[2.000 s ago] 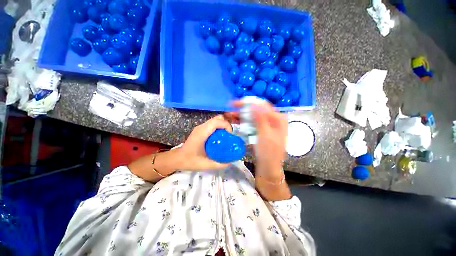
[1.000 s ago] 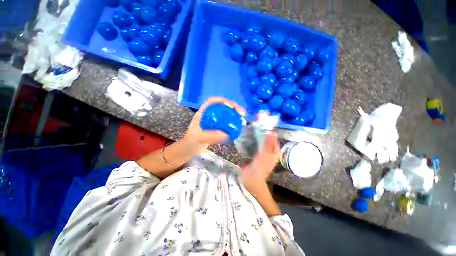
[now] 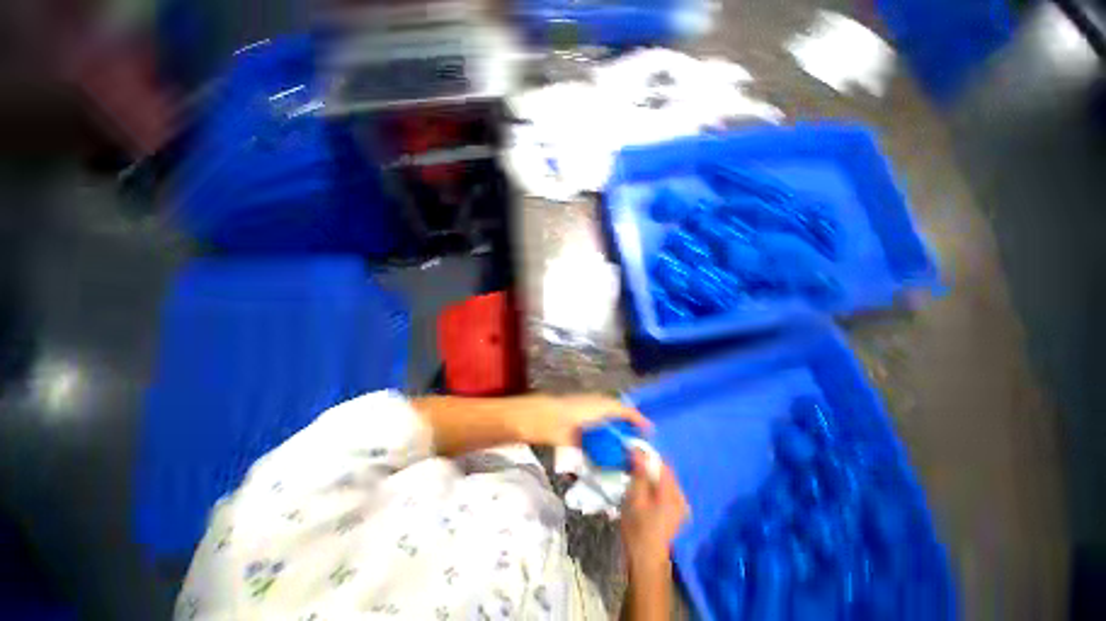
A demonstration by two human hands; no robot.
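Observation:
A glossy blue ball (image 3: 605,445) is held in my left hand (image 3: 568,419), in front of my body near the bench edge. My right hand (image 3: 653,503) holds a crumpled white cloth (image 3: 597,489) against or close beside the ball; blur hides the exact contact. The right-hand blue tote (image 3: 694,419) with many blue balls lies just beyond my hands at lower right. The left-hand blue tote (image 3: 633,261) with more balls stands above it in the picture. The whole view is blurred.
White rags (image 3: 655,91) are heaped beyond the left-hand tote. A whitish plastic packet (image 3: 579,291) lies at the bench edge. A red stool (image 3: 477,345) and blue crates (image 3: 273,388) stand on the floor to the left.
The view has swung strongly to the left, so the totes now show at the right. My hands have come together at the ball. The round white tub has left the view.

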